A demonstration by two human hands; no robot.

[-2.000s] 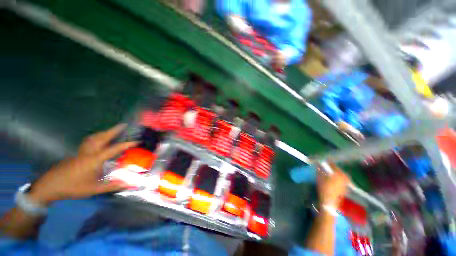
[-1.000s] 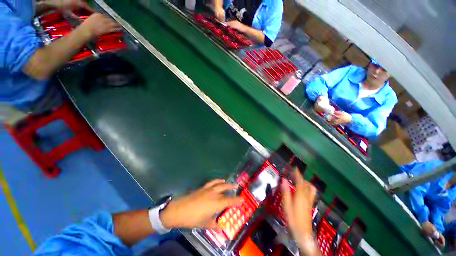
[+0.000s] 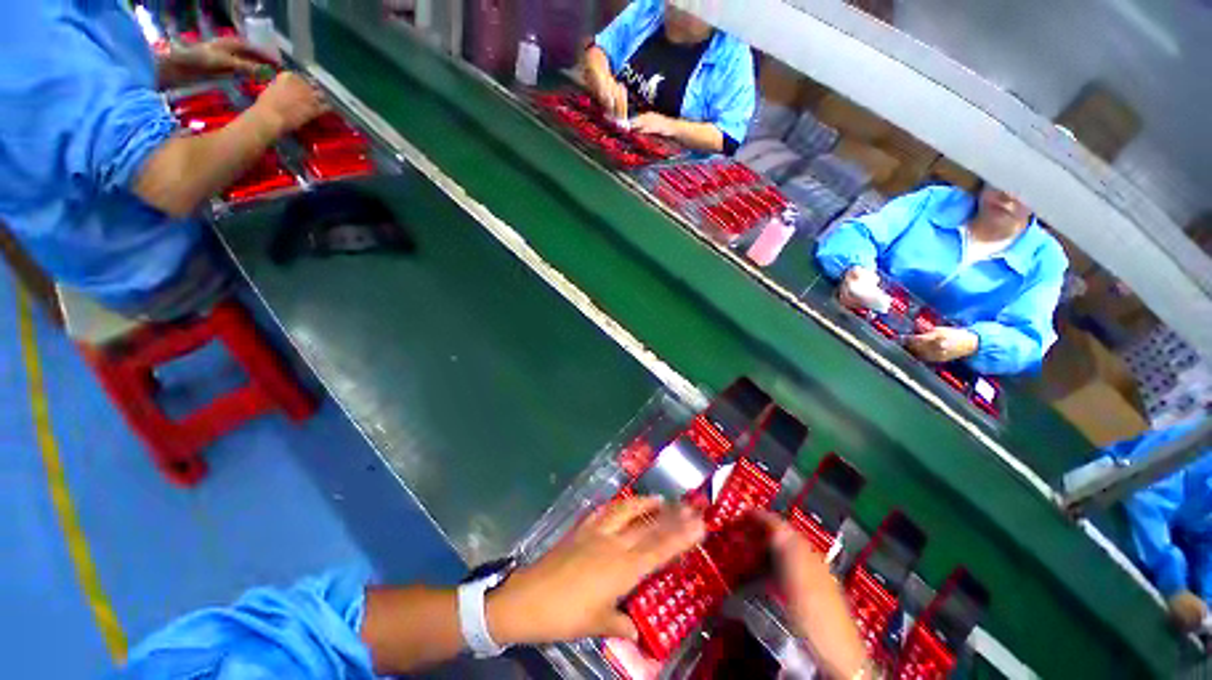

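Red flip phones stand open in a clear tray (image 3: 585,485) at the lower middle, with red keypads and dark upper halves. My left hand (image 3: 592,571) rests its thumb and fingers around an open phone (image 3: 675,608) in the tray's near part. My right hand (image 3: 813,604) is blurred and lies at the phone's dark upper half; its fingertips are unclear, and I cannot tell if it holds anything. A white, shiny patch shows on a phone (image 3: 682,465) beyond my left fingers. The tray's near side is cut off by the frame.
A green conveyor (image 3: 585,246) runs diagonally behind a pale rail (image 3: 532,262). A black curved object (image 3: 343,229) lies on the bench at left. A worker (image 3: 80,146) sits by a red stool (image 3: 200,385). Workers sit across the belt, near a pink bottle (image 3: 771,239).
The view has steadied and shifted slightly. My left hand has moved right onto the open phone. My right hand has come down from above the tray's middle to that phone's upper half.
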